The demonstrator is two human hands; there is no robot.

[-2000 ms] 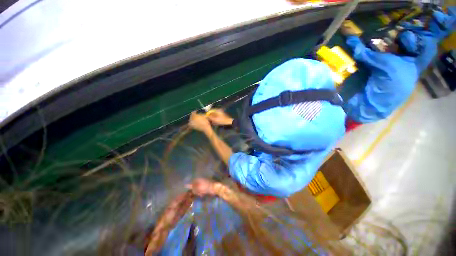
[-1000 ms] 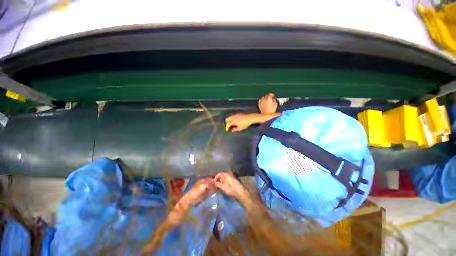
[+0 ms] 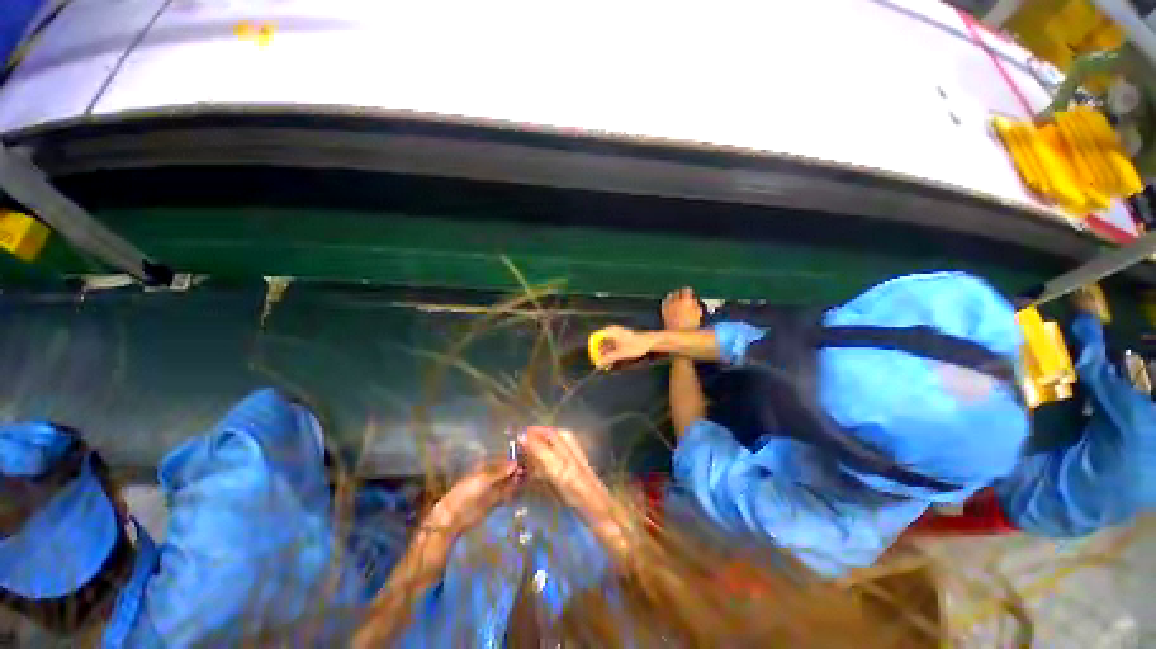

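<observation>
My left hand (image 3: 479,492) and my right hand (image 3: 558,459) meet in front of my blue smock (image 3: 482,558), at the near edge of the dark bench (image 3: 165,355). Their fingers are bent and close together. A small shiny spot (image 3: 515,448) shows between the fingertips; I cannot tell whether it is a held piece or a glint on the bench. Brown strands blur this part of the view. No yellow carton shows in my hands.
A worker in a blue cap (image 3: 919,368) at the right holds a small yellow piece (image 3: 597,349) over the bench. Another worker (image 3: 241,520) sits at the left. Beyond run the green conveyor (image 3: 380,247) and a white surface (image 3: 571,64) with flat yellow cartons (image 3: 1071,159).
The view has turned from a slant to face the bench, then shifted slightly. My hands stay together near my chest. The right-hand neighbour's head has moved right in view.
</observation>
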